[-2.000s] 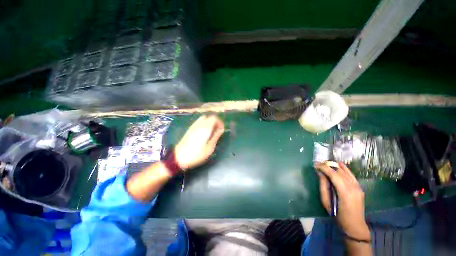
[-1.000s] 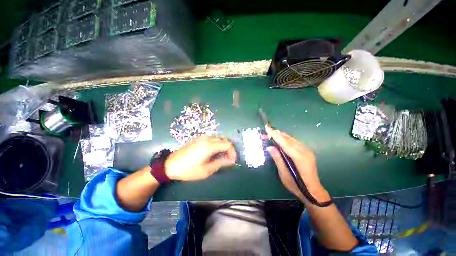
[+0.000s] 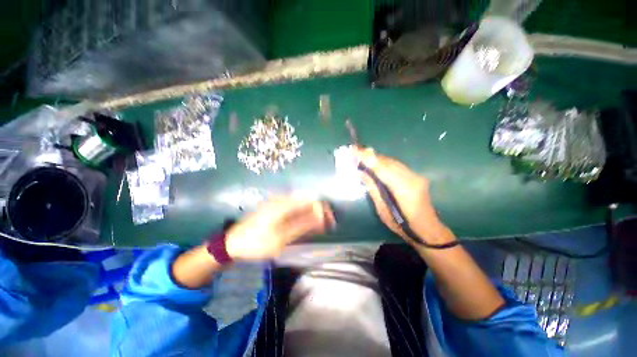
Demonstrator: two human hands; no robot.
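Note:
A small circuit board (image 3: pixel 346 171), bright and washed out, lies on the green bench mat in front of me. My right hand (image 3: pixel 398 193) is closed around the black soldering iron (image 3: pixel 383 190), its thin tip pointing up and left past the board's top edge. My left hand (image 3: pixel 279 226) is blurred, left of and below the board near the bench's front edge; whether its fingers hold anything cannot be told. A loose pile of small silver and brown components (image 3: pixel 270 144) lies up and left of the board.
Component bags (image 3: pixel 185 136) and a solder spool (image 3: pixel 94 149) lie left, with a round black fan (image 3: pixel 47 203) beyond. A square fume fan (image 3: pixel 417 52) and white tub (image 3: pixel 488 61) stand at the back. Stacked boards (image 3: pixel 559 144) lie right. A wrapped stack (image 3: pixel 147 52) is back left.
Since the first frame, my right hand has moved from the right-hand boards to the board at centre. My left hand has come down toward the front edge. The component pile is now uncovered. The view has shifted.

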